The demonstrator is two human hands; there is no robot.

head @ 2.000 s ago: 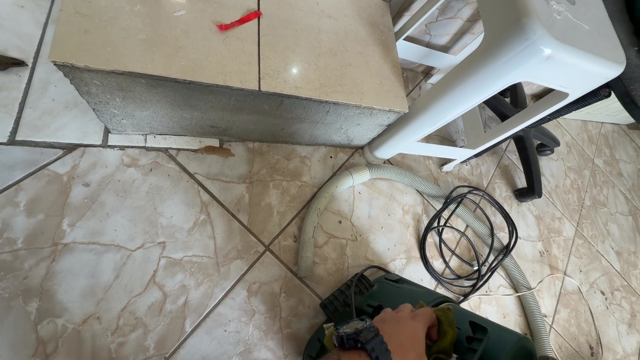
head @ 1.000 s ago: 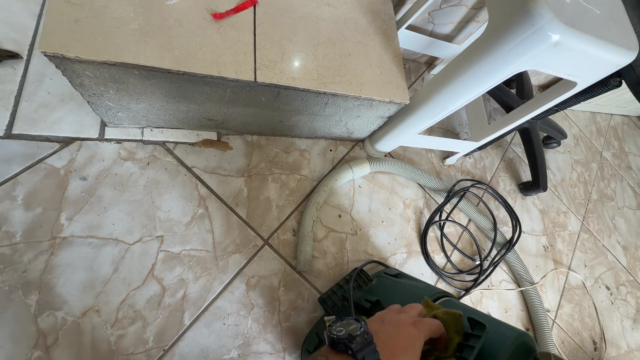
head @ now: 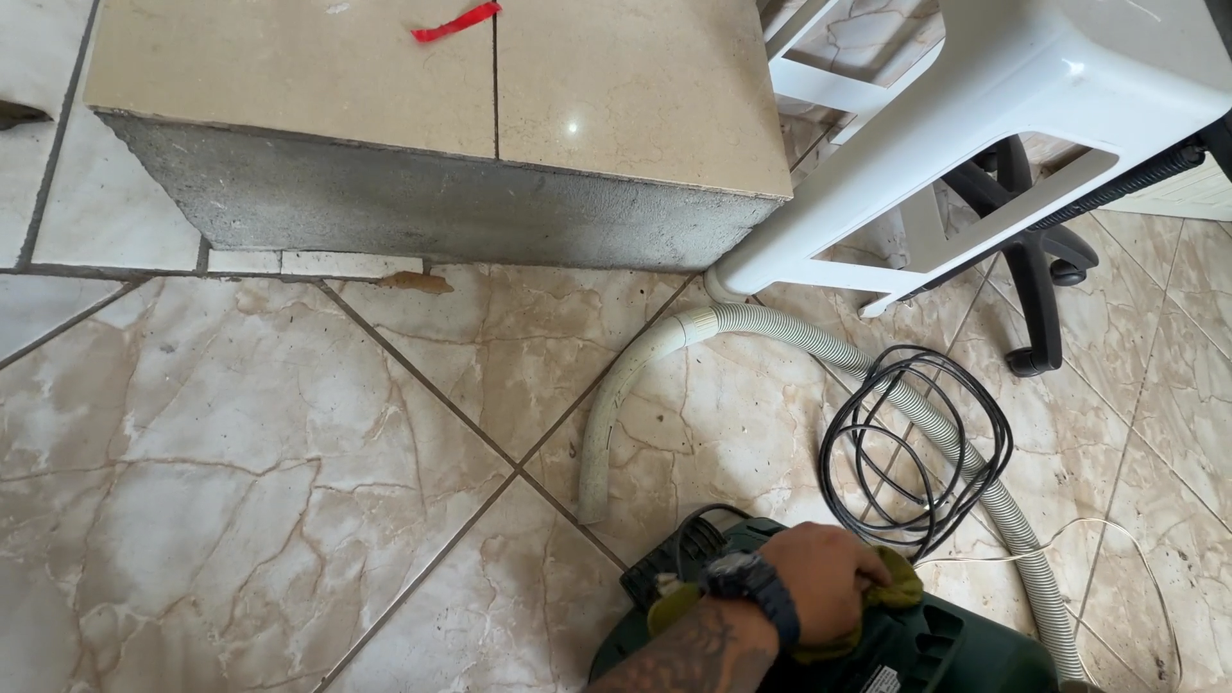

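Note:
My left hand (head: 818, 582), with a dark watch (head: 751, 587) on its wrist, is closed on a yellow-green cloth (head: 897, 579). It presses the cloth on the top of a dark green machine (head: 972, 654), whose lower part runs out of the frame. More yellow-green material shows on the near side of the wrist. Just beyond the machine, a coiled black cable (head: 833, 462) lies on the floor, partly over a ribbed grey-white hose (head: 1011, 520). The smooth, curved end (head: 602, 433) of the hose lies left of the coil. My right hand is not in view.
A concrete block step with beige tiles (head: 635, 115) stands ahead, with a red strip (head: 456, 23) on top. At right are a white plastic stool (head: 924, 115) and the black wheeled base (head: 1035, 289) of a chair. A thin pale wire (head: 1141, 549) lies on the marbled tile floor (head: 241, 414).
My left hand has moved a little forward over the green machine, with the cloth in it. The hose, the cable coil and the stool have stayed in place.

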